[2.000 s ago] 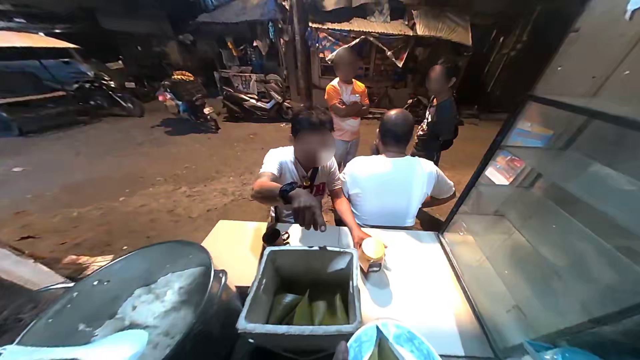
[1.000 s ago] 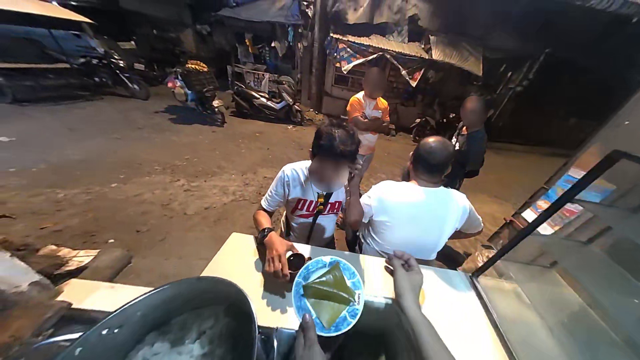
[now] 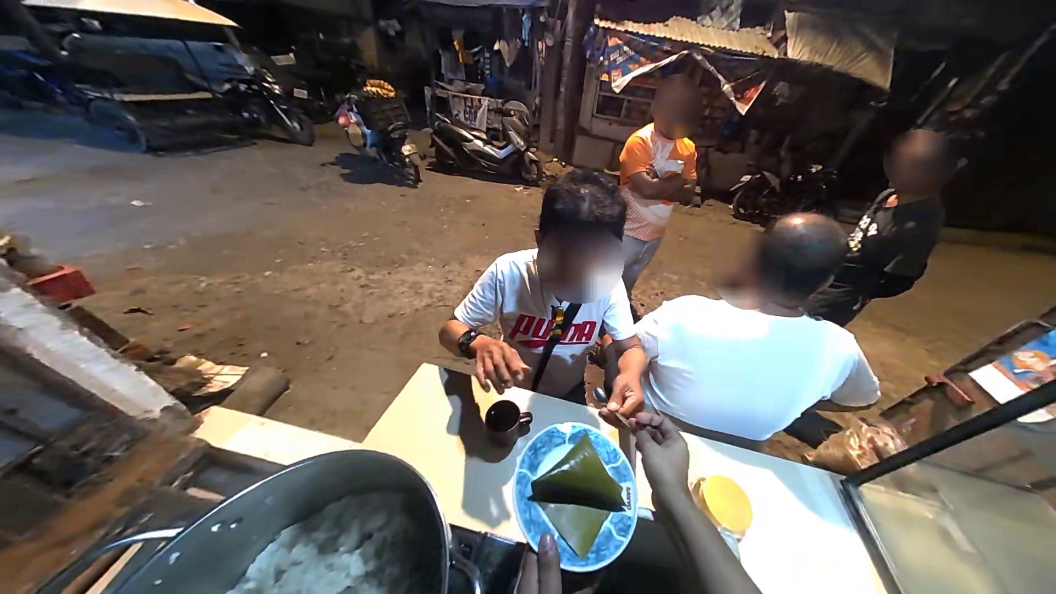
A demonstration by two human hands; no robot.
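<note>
My left hand holds the near edge of a blue and white plate above the table. On the plate lie green leaf-wrapped food parcels, pointed in shape. Reaching past the plate's right side, my right hand has its fingertips closed on a small thin item, too small to name, which a seated person's hand also touches. A dark mug stands on the table left of the plate. To the right of my right forearm is a jar with a yellow lid.
A large metal pot of white food, probably rice, fills the lower left. The white table runs across the front, with a glass-sided case at right. Two people sit across the table; two more stand behind. Motorcycles are parked beyond.
My right hand has moved to meet the seated person's hand. That person's other hand has let go of the mug. The plate is further from the pot than one second ago.
</note>
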